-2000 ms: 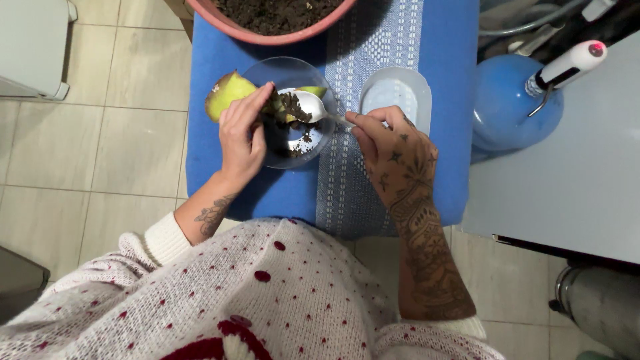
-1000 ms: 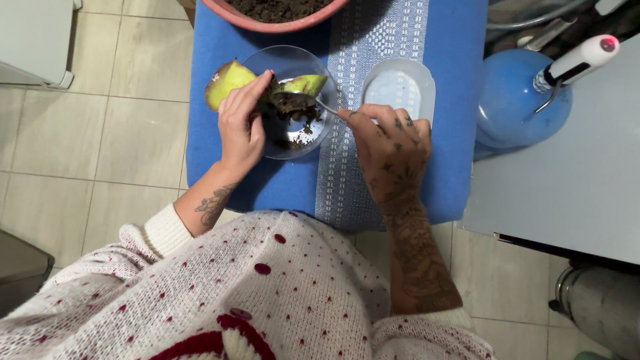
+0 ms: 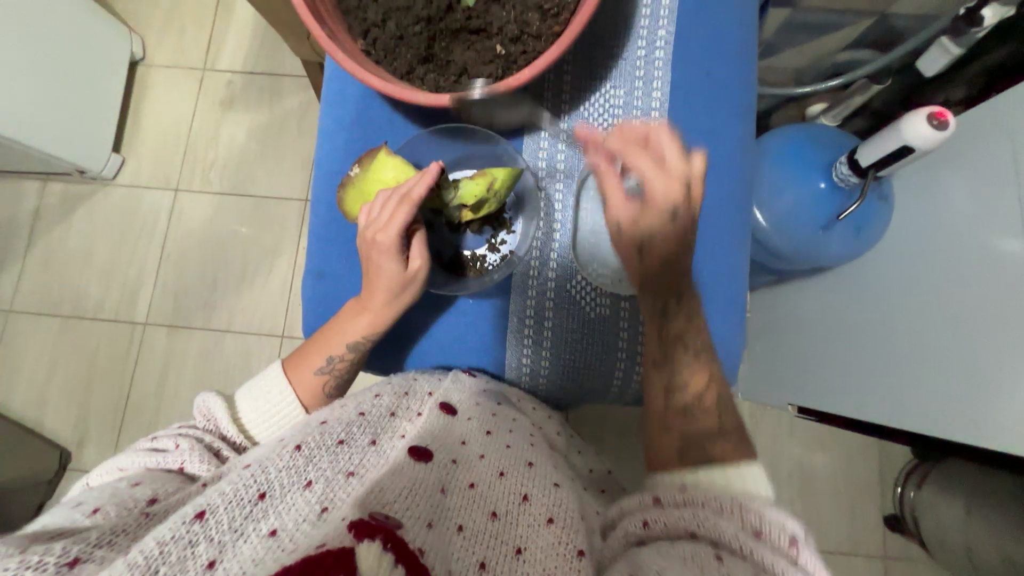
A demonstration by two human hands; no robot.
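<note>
My left hand [image 3: 394, 240] rests over a yellow-green leaf [image 3: 372, 182], pinning it against a clear round plastic dish [image 3: 524, 228]. The leaf's greener end [image 3: 484, 194] lies across the dish, with dark soil [image 3: 488, 252] beneath and beside it. My right hand [image 3: 648, 192], blurred by motion, is above an oval translucent container [image 3: 596, 240] and grips the handle of a metal spoon [image 3: 512, 110]. The blurred spoon reaches left to the near rim of a terracotta-coloured pot [image 3: 436, 99] full of dark soil [image 3: 456, 40]. A bit of green shows in that soil at the top edge.
A blue cloth [image 3: 712, 96] with a grey-white woven runner [image 3: 560, 344] covers the table. To the right stand a blue water jug [image 3: 816, 216] with a white pump [image 3: 904, 144] and a pale grey surface [image 3: 896, 320]. Tiled floor [image 3: 88, 264] lies to the left.
My right hand has moved the spoon from the leaf and dish up to the pot's rim. My left hand has stayed on the leaf. The green leaf end in the dish is now uncovered by the spoon.
</note>
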